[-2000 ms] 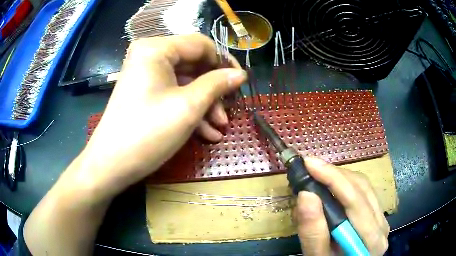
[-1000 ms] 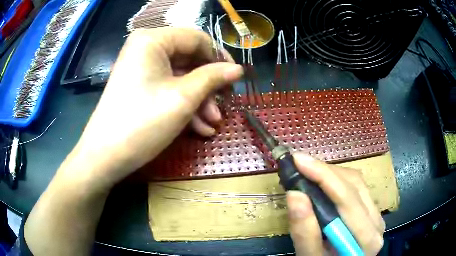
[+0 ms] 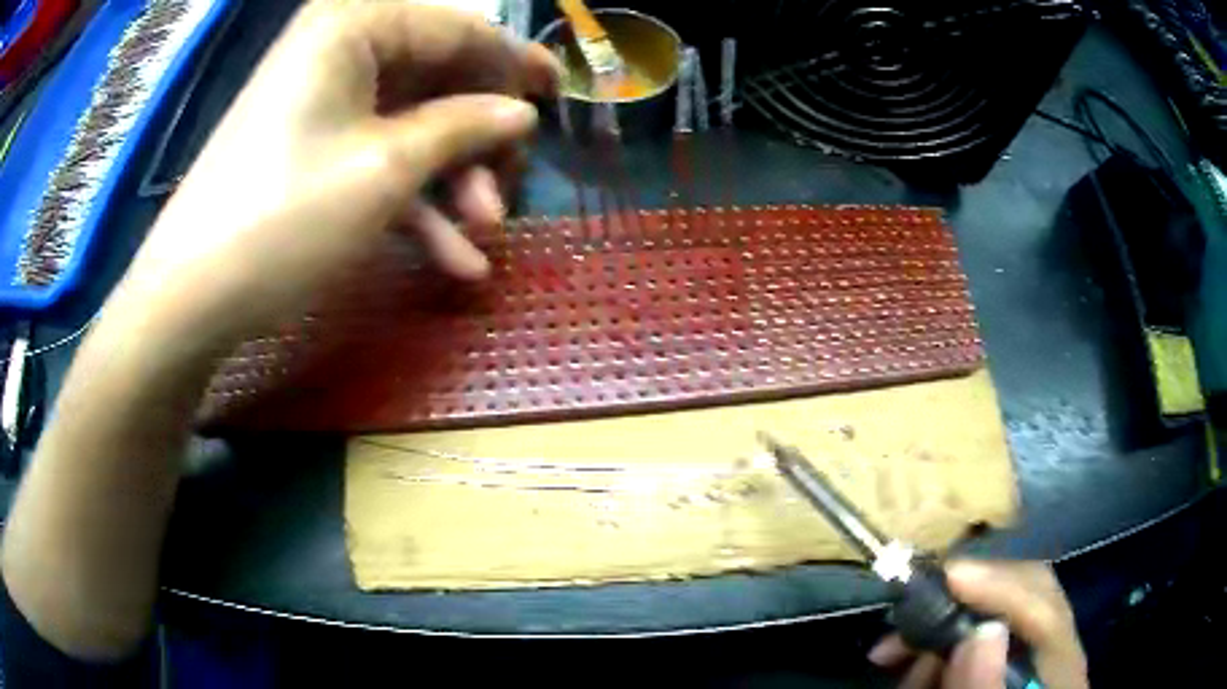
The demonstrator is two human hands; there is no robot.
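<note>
A red-brown perforated board (image 3: 646, 310) lies across the cardboard pad (image 3: 565, 538). Several thin leads (image 3: 612, 189) with whitish tops stand up from its rear rows, blurred. My left hand (image 3: 404, 148) is above the board's left part. Whitish lead ends show just above its fingers, so it appears to hold a few lead wires; the pinch is blurred. My right hand (image 3: 1002, 626), at the lower right, holds the soldering iron (image 3: 928, 599) like a pen. The iron's tip is over the pad, in front of the board and apart from it. Thin silvery strands (image 3: 538, 471) lie on the pad.
A blue tray (image 3: 61, 269) of loose leads is at the far left, with a black tray edge (image 3: 168, 148) beside it. Behind the board are a flux cup (image 3: 659, 61) with a brush (image 3: 581, 20) and a fan grille (image 3: 875, 81). A yellow sponge (image 3: 1175, 373) is at right.
My right hand has drawn the iron down and right, off the board. My left hand has moved up and left, away from the standing leads. The whole view has shifted slightly.
</note>
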